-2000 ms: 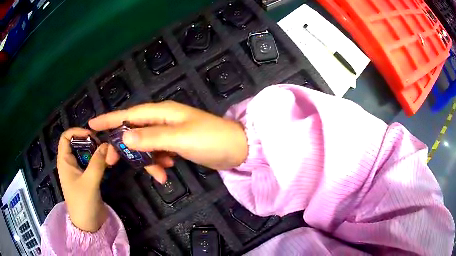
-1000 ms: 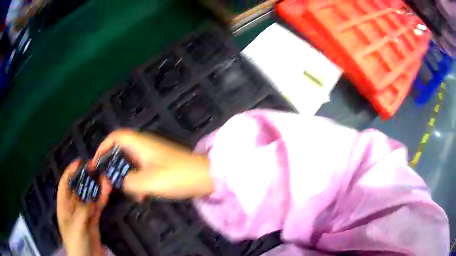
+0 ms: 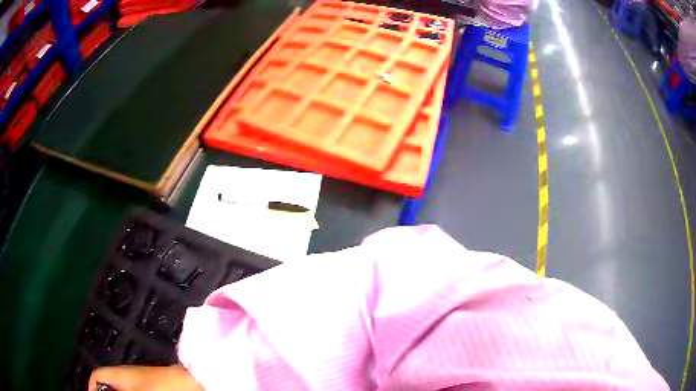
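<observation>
My right hand (image 3: 141,378) shows only in part at the bottom left, cut off by the lower edge. A small dark, shiny corner of a smartwatch (image 3: 105,387) shows at its fingers; the rest of that watch is out of the picture. My left hand is out of the picture. The black foam tray (image 3: 216,263) lies on the dark green bench at the lower left, with several dark watches in its square pockets. My pink sleeve covers its right part.
A white paper sheet (image 3: 256,179) with a dark and yellow-green pen (image 3: 288,207) lies beyond the foam tray. Stacked orange-red trays (image 3: 320,164) stand behind, a few watches at their far end. A blue stool (image 3: 494,72) and a person's pink smock (image 3: 504,11) are beyond.
The view has swung up and to the right, towards the orange-red trays and the aisle. My left hand has left the picture; my right hand has slipped to the bottom left edge.
</observation>
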